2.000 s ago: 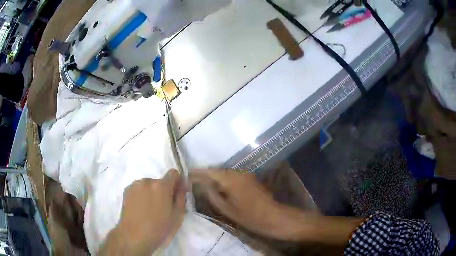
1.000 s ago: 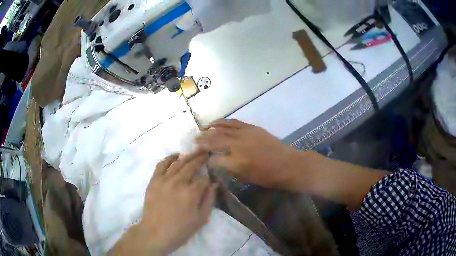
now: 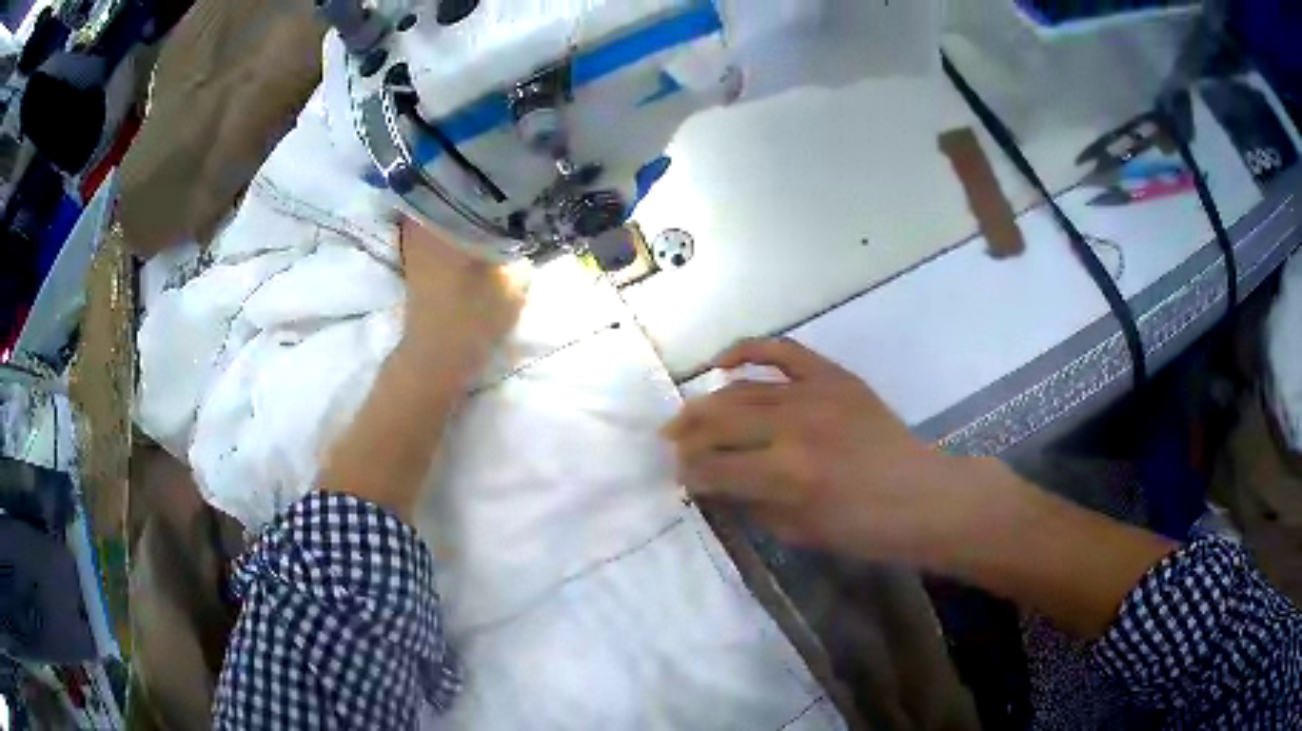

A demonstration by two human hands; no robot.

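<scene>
The white quilted panel [image 3: 557,486] lies across the machine bed and hangs over the front edge, with brown shell fabric [image 3: 800,600] along its right side. The seam edge [image 3: 650,340] runs up to the lit needle area of the sewing machine [image 3: 571,129]. My left hand [image 3: 460,293] lies on the panel, left of the needle, its fingertips near the machine head and partly lost in glare. My right hand [image 3: 778,443] is at the seam edge nearer me, its fingers bent on the fabric; the fingertips' hold is partly hidden.
A brown tab [image 3: 981,193] is stuck on the bed. Dark cords [image 3: 1057,222] cross the table at right, near snips [image 3: 1121,143] and a pink-and-blue marker [image 3: 1149,186]. A ruler strip [image 3: 1028,386] follows the front edge. Brown fabric [image 3: 214,129] is heaped at left.
My left hand has moved from beside my right hand up to the left of the needle. My right hand stays at the seam edge. The view has shifted, so the machine appears further right.
</scene>
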